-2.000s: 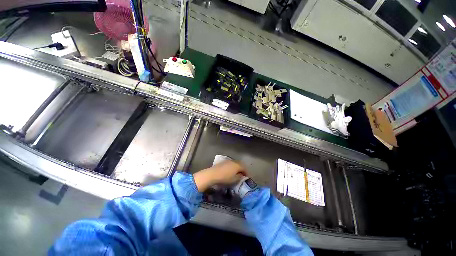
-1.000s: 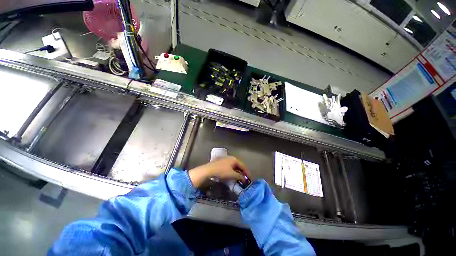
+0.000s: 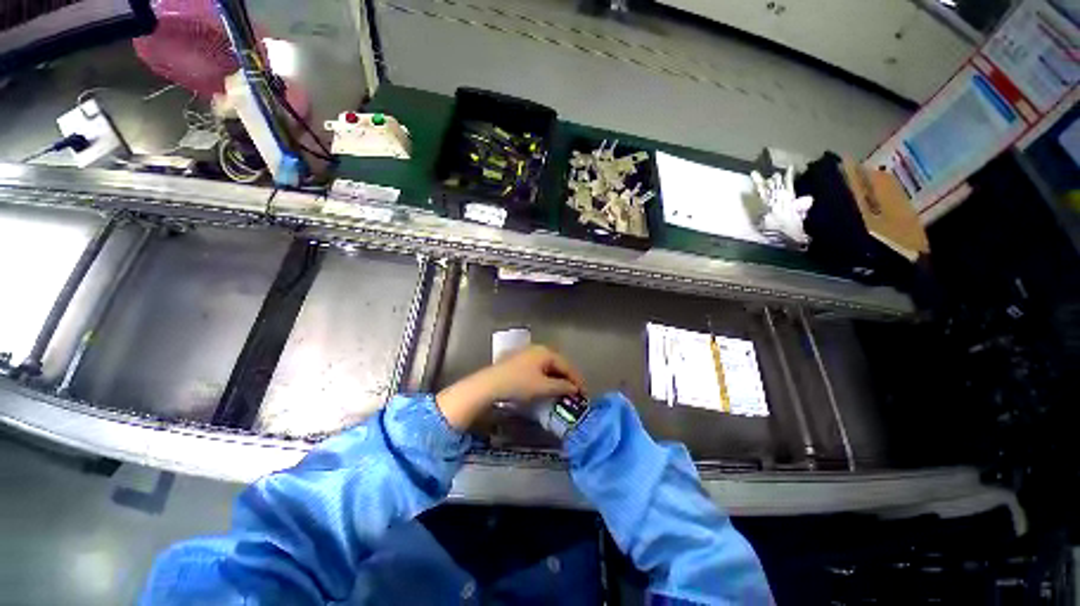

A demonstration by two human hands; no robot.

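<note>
The smartwatch is on my right wrist, at the blue sleeve's cuff, its small screen lit with some green. My bare left hand lies across my right hand, its curled fingertips at the watch's upper edge. Whether they grip it is unclear. My right hand wears a white knit glove and points left over the dark conveyor bed. It is mostly hidden under my left hand; only a pale glove part shows beyond it, and its fingers cannot be made out.
A printed sheet with a yellow-orange stick lies right of my hands, between metal rails. Beyond, on the green ledge, stand a black parts bin, a bin of pale clips, a button box, white paper and white gloves.
The view has shifted, so the bench sits higher in the picture. My left fingertips have moved off the watch face to its upper edge, and the lit screen now shows.
</note>
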